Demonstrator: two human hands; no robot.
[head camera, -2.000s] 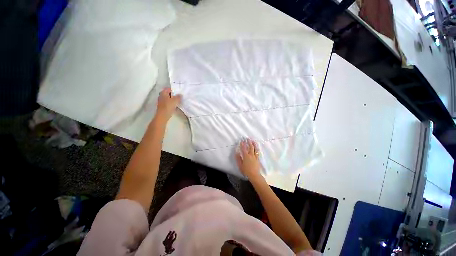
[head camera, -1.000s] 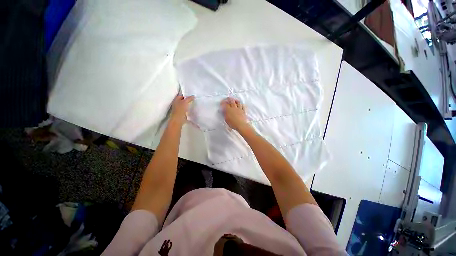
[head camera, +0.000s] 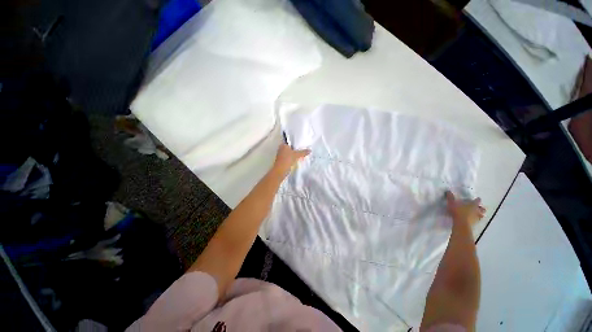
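The stitched panel (head camera: 373, 188) lies white side up on the white table, with several parallel stitch lines across it and wrinkles between them. My left hand (head camera: 290, 157) is at its left edge, with the thumb on top and the other fingers partly hidden; a small dark bit shows at the edge just above the hand. My right hand (head camera: 466, 209) is at the panel's right edge, fingers spread, slightly blurred. Whether either hand pinches the cloth is hard to tell.
A pile of white cloth (head camera: 227, 84) lies left of the panel. Dark folded cloth (head camera: 337, 26) lies at the table's far edge. The white worktable (head camera: 415, 84) meets another white surface (head camera: 532, 240) at a seam on the right. Dark cloth and scraps are heaped below left.
My right hand has moved from the panel's left-middle to its right edge. My left hand stays at the left edge. The view has turned, and more dark cloth shows at the far edge.
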